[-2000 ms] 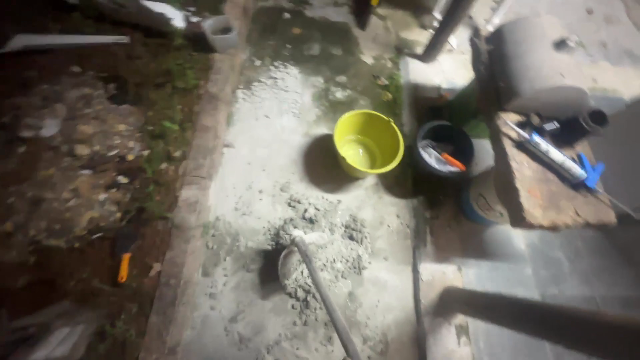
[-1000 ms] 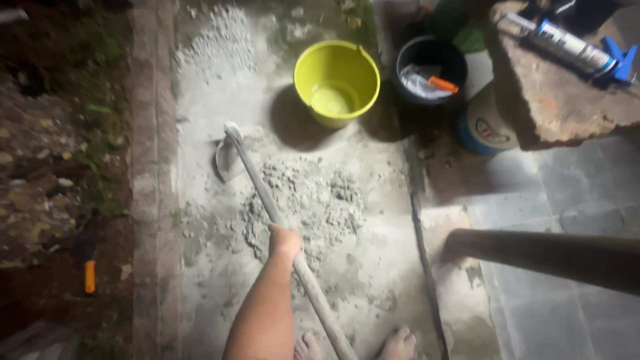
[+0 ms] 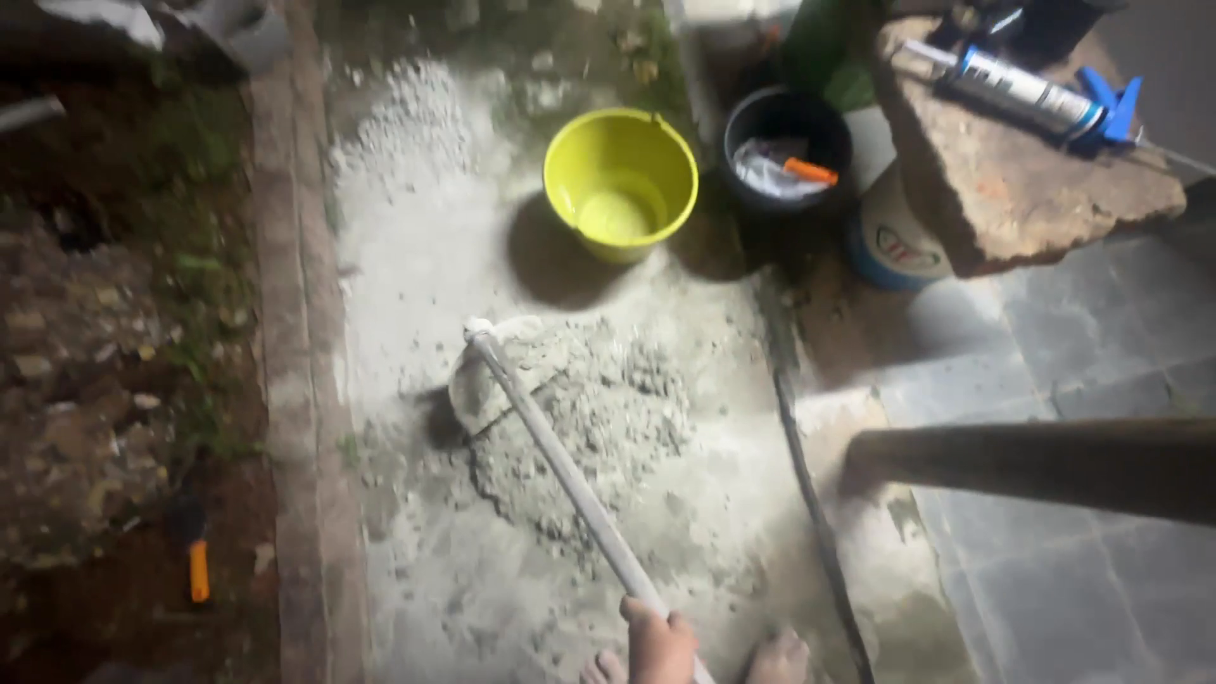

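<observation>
Near the bottom edge, my left hand [image 3: 660, 638] is closed around the long pale handle of a hoe [image 3: 570, 470]. The handle slants up and to the left from it. At its far end the hoe's rounded, mortar-coated blade [image 3: 484, 389] rests against the upper left side of a heap of grey, lumpy wet mortar [image 3: 608, 427] on the concrete. My right hand is out of view. Beyond the heap stands a yellow plastic bucket [image 3: 622, 180] with a little in its bottom, perhaps liquid. Paler loose material [image 3: 413, 119] lies spread at the upper left.
A dark bucket [image 3: 788, 152] holds an orange-handled tool. Right of it, a caulking gun [image 3: 1035, 90] lies on a rough slab [image 3: 1035, 190]. A dark pole [image 3: 1035, 465] juts in from the right. An orange-handled tool [image 3: 199, 570] lies on soil beyond the brick edging [image 3: 309, 408]. Bare feet [image 3: 779, 655] show below.
The hoe blade, just off the heap's upper left a second ago, now sits against it. My left hand has moved back toward the bottom edge. The view has shifted.
</observation>
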